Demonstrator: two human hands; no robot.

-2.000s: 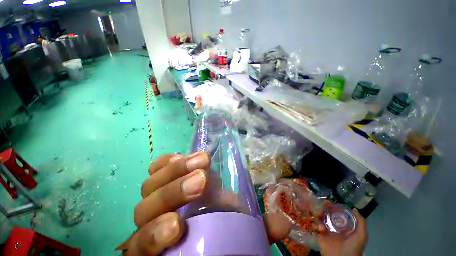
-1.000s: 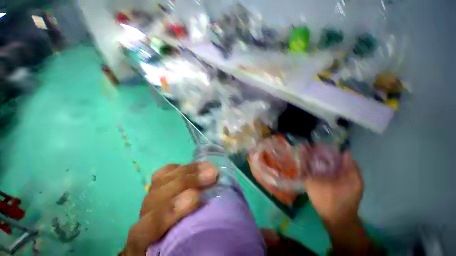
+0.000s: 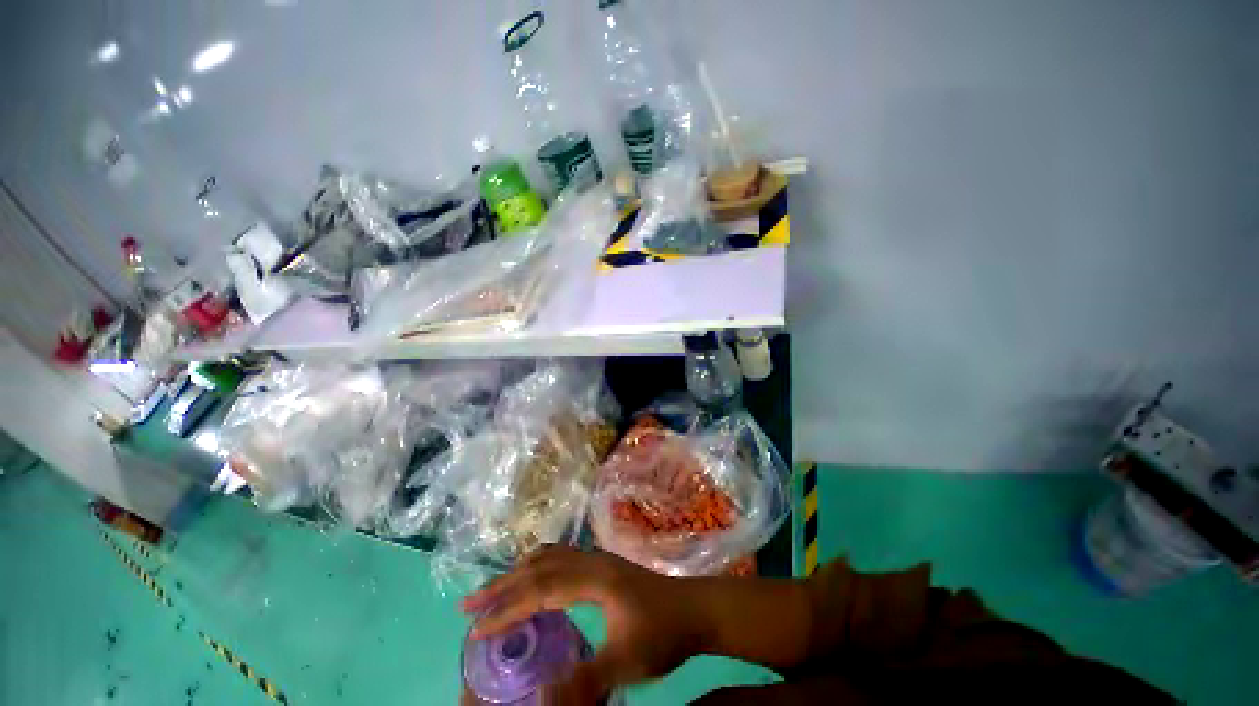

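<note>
The lilac round cap (image 3: 518, 659) shows from above at the bottom edge, with a ringed centre. My right hand (image 3: 594, 600) reaches in from the right and curls its fingers and thumb around the cap. The bottle body beneath is hidden or cut off by the edge. A small bit of skin at the bottom edge beside the cap may be my left hand, but I cannot tell; its grip is not visible.
A white shelf (image 3: 690, 293) holds clear bottles, a green-labelled bottle (image 3: 512, 196) and plastic bags. Below it are bags of orange pieces (image 3: 670, 503) and yellow-brown pieces (image 3: 541, 483). A white bucket (image 3: 1139, 538) stands on the green floor at the right.
The view has swung right toward the shelf. My right hand, earlier apart at the right with a clear-lilac round piece, is now at the bottle's top. My left hand has dropped mostly out of view.
</note>
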